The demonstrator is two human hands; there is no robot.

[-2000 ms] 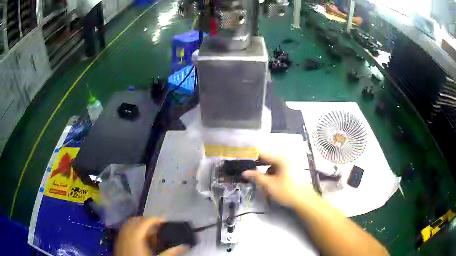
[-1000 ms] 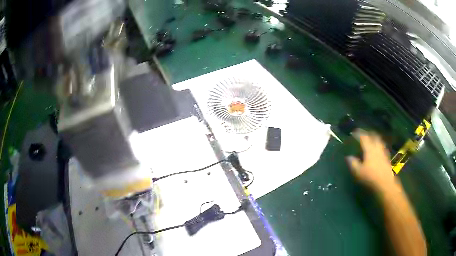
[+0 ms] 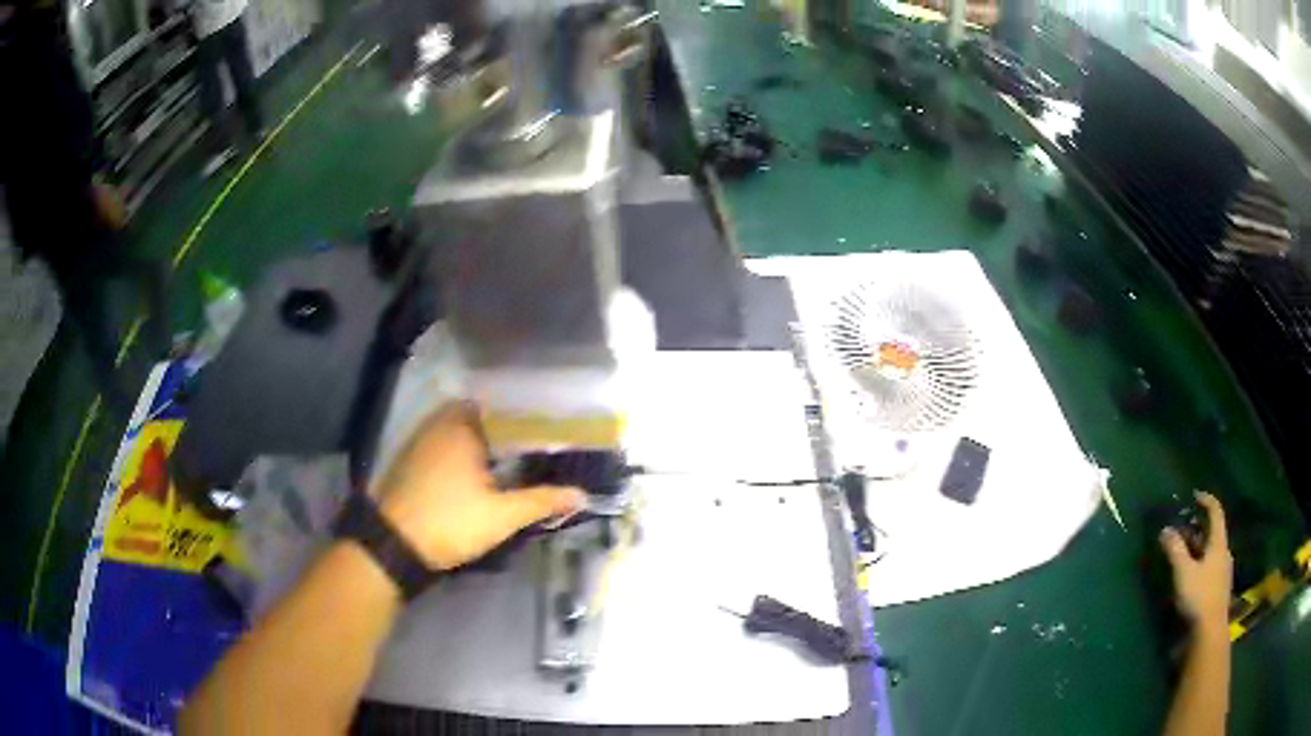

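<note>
My left hand, with a dark wristband, is at the fixture under the grey horn. Its fingers are on a black adapter housing in the fixture; a thin cord runs from there to the right. My right hand is far right over the green conveyor, small and blurred, with its fingers around a black adapter. A bundled black cord lies on the right of the pale base plate. A cord plug lies at the plate's right edge.
A fan and a small black rectangular object lie on a white sheet at the right. A crumpled plastic bag is left of the base. Black adapters are strewn over the conveyor. People stand at the upper left.
The view has swung right and partly back. My left hand has come back into view at the fixture. My right hand has gone from the fixture to the conveyor and closed around an adapter.
</note>
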